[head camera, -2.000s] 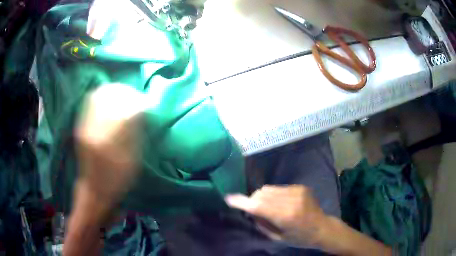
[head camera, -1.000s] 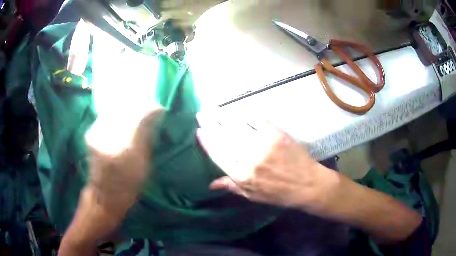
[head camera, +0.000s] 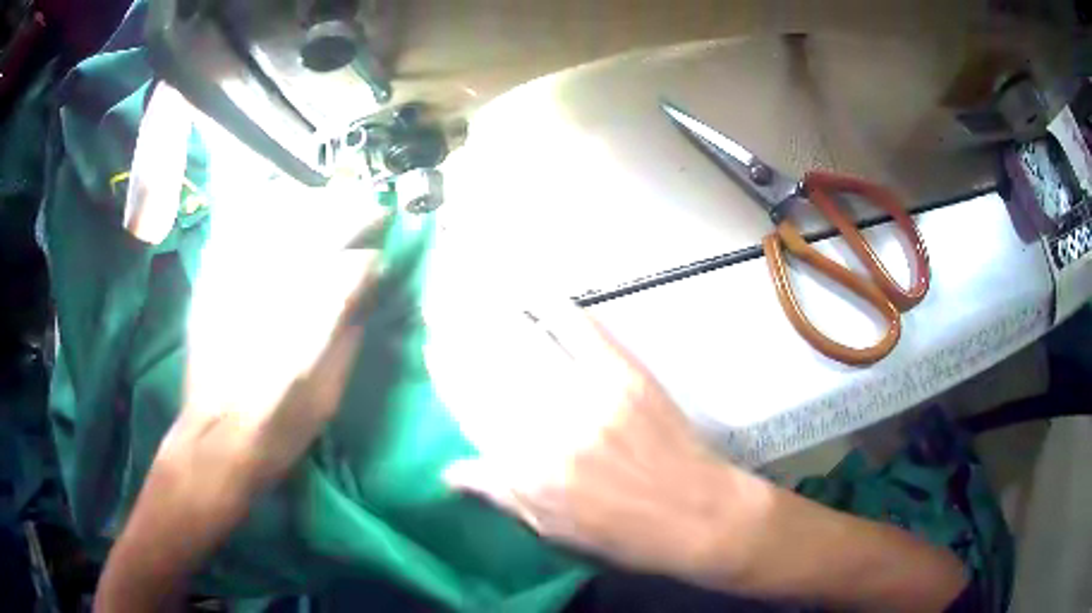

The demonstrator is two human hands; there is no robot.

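The green garment piece (head camera: 389,479) runs from the sewing machine's presser foot area (head camera: 413,180) down over the table edge and lap. Small yellow marks show on its upper left part. My left hand (head camera: 270,311) lies on the cloth just below the needle area, its fingers washed out by glare. My right hand (head camera: 575,419) is on the cloth's right edge, thumb towards the cloth, its fingers also overexposed. The needle and the exact finger grip are hidden by glare.
The scissors (head camera: 838,258) with orange-brown loops lie on the machine bed, blades pointing up left. The machine head (head camera: 539,36) crosses the top. A printed ruler scale (head camera: 886,401) runs along the front edge. A green bundle (head camera: 934,491) is at the lower right.
The hands have moved up, the left close below the presser foot, the right from the lap onto the cloth at the table. The view has shifted, showing more of the machine head.
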